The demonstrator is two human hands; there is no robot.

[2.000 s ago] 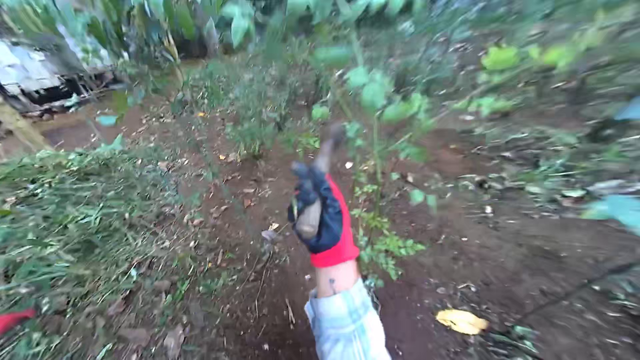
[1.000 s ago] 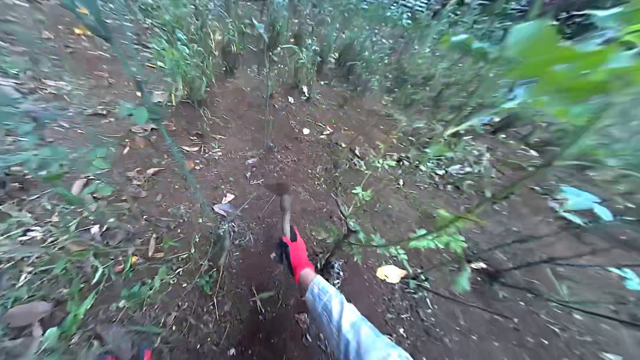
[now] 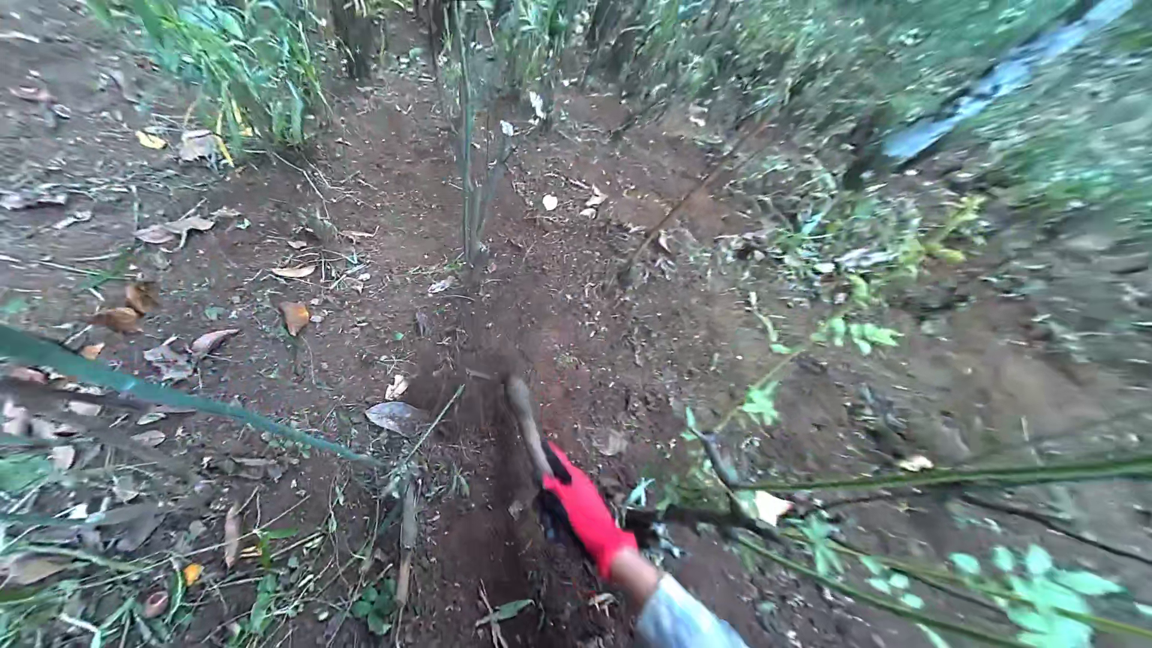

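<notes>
My right hand (image 3: 580, 508), in a red and black work glove, is closed around the wooden handle (image 3: 526, 423) of a short hand tool. The handle slants up and to the left from my fist. Its head, dark and blurred, is at the brown soil (image 3: 549, 333) near the middle of the view; its exact shape cannot be made out. Just beyond the tool, thin upright stems (image 3: 470, 180) grow out of the ground. My left hand is outside the view.
A green stem (image 3: 198, 405) crosses the left side toward a short woody stub (image 3: 408, 531). Long branches (image 3: 945, 477) with leaves reach in from the right. Grass clumps (image 3: 243, 72) stand at the back left, and dry leaves (image 3: 294, 317) lie on the soil.
The tool was raised among foliage two seconds ago and is now down at the soil, still in my right hand. The view has tilted down to the ground.
</notes>
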